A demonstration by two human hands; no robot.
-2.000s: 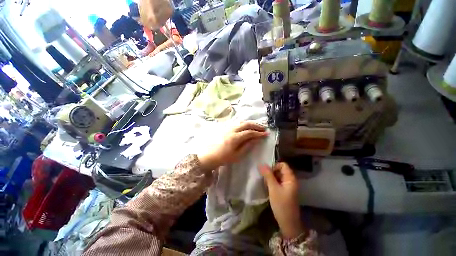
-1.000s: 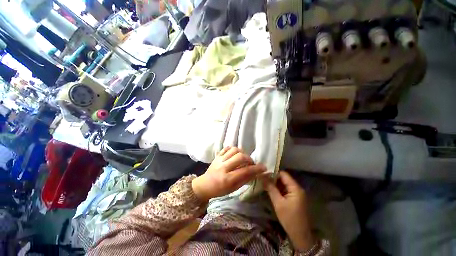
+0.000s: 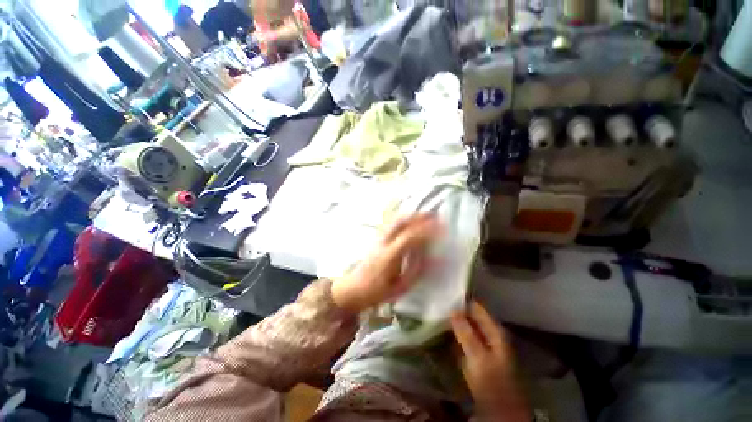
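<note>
A white fabric panel (image 3: 449, 247) runs from the needle area (image 3: 497, 157) of the overlock machine (image 3: 585, 107) down toward my lap, with a greenish seam edge along its right side. My left hand (image 3: 394, 262) is blurred and lies over the white fabric, fingers spread, below and left of the presser foot. My right hand (image 3: 486, 354) is at the panel's lower right edge, thumb and fingers pinching the fabric edge; it is partly blurred. The fabric's contact with the foot is too blurred to tell.
Pale green fabric (image 3: 375, 140) lies behind on the table, with a grey pile (image 3: 396, 58) beyond. White scraps (image 3: 244, 206) and a lockstitch machine (image 3: 161, 169) are at left. A red basket (image 3: 111, 288) is lower left. A person in orange shows at the top.
My left hand has moved up from the panel's lower end onto the fabric nearer the machine. My right hand stays at the edge, slightly lower. The camera view has shifted.
</note>
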